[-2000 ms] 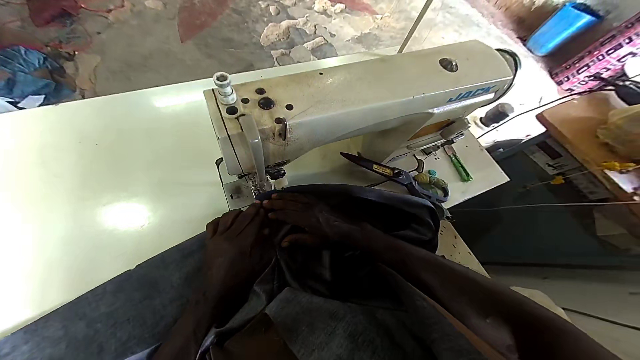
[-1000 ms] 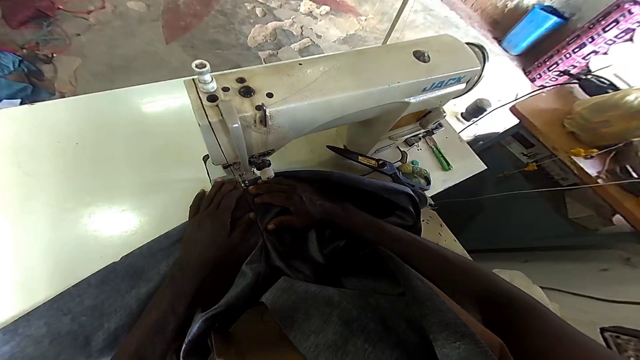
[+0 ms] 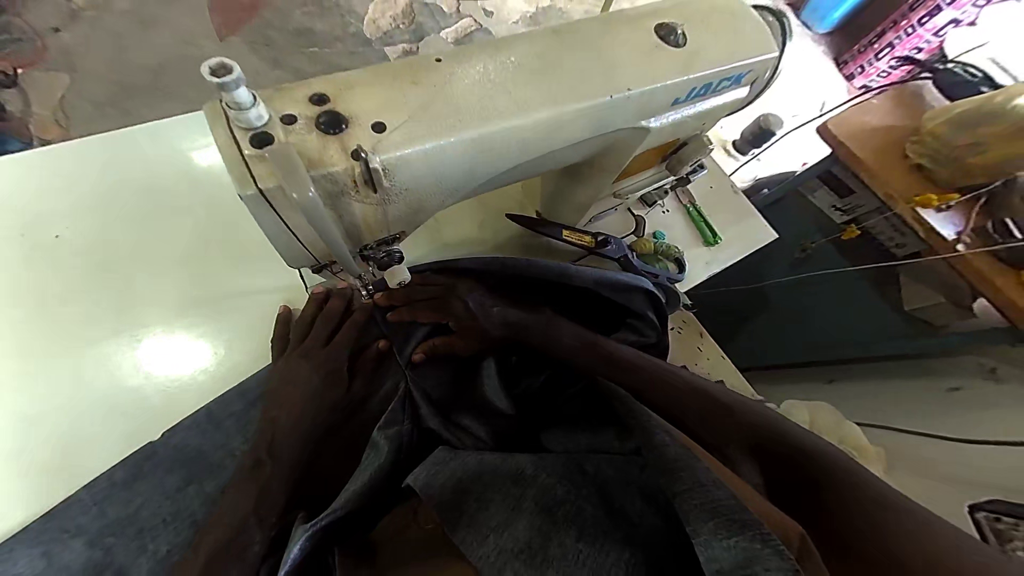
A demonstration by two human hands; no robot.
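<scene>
A cream Jack sewing machine [image 3: 496, 104] stands across the white table. Dark grey fabric [image 3: 552, 496] with a shiny black side lies bunched below its needle and trails to the lower left. My left hand [image 3: 320, 336] rests on the fabric just left of the presser foot [image 3: 366, 288], fingers spread, fingertips near the foot. My right hand [image 3: 440, 312] presses on the fabric right of the foot, its thumb apart from the fingers. A seam runs between both hands toward the foot. Whether any finger pinches the cloth cannot be told.
Dark-handled fabric shears [image 3: 600, 244] lie open behind the fabric, beside a small thread bundle [image 3: 660, 254]. A green-handled tool [image 3: 702, 220] lies near the machine's base. The white table [image 3: 96, 264] extends left. A wooden surface [image 3: 888, 136] stands at right, with a thread stretched before it.
The view has shifted slightly. Both hands remain on the fabric beside the presser foot; my left hand's fingers are a little more spread than two seconds ago.
</scene>
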